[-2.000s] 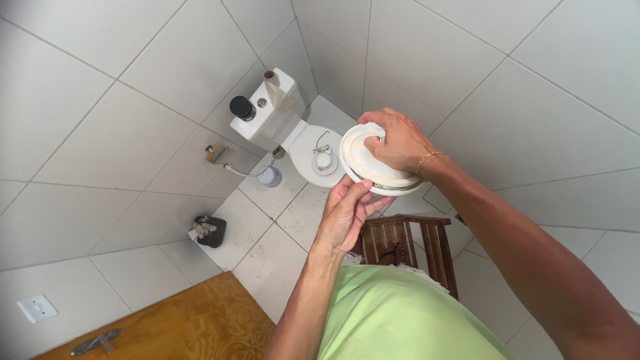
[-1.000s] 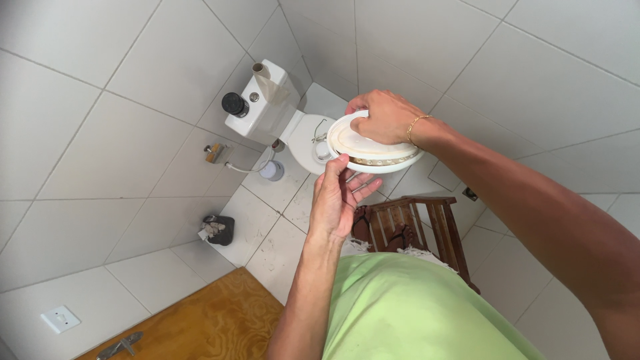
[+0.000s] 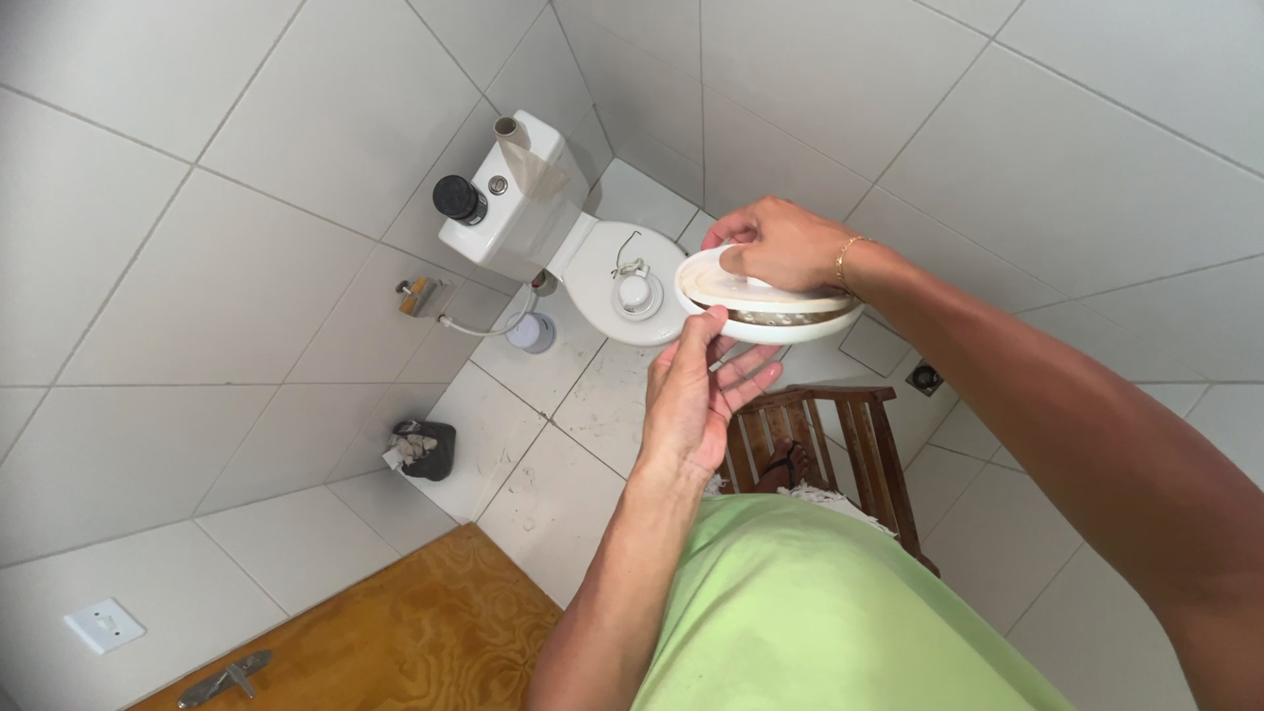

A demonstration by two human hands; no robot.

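A round white plastic fixture (image 3: 790,330), which looks like a ceiling lamp housing, is held out in front of me above the floor. My left hand (image 3: 696,395) supports its near left edge, thumb on the rim and the other fingers spread below. My right hand (image 3: 790,242), with a thin bracelet at the wrist, grips the pale inner disc (image 3: 716,279) from above. The disc sits tilted in the outer ring, and a gap shows a row of small shiny spots. On the closed toilet lid (image 3: 602,296) lies a small round white part (image 3: 635,293) with wires.
I stand on a slatted wooden piece (image 3: 879,444). The toilet tank (image 3: 523,197) bears a black jar (image 3: 459,199) and a cardboard roll (image 3: 509,130). Left are a white container (image 3: 531,333), a black waste bin (image 3: 434,451) and a wooden door (image 3: 395,622). Tiled walls stand close around.
The fixture has tipped, so its side gap with shiny spots now faces me; two seconds ago its face showed more. Both hands have stayed on it, and the left fingers have spread.
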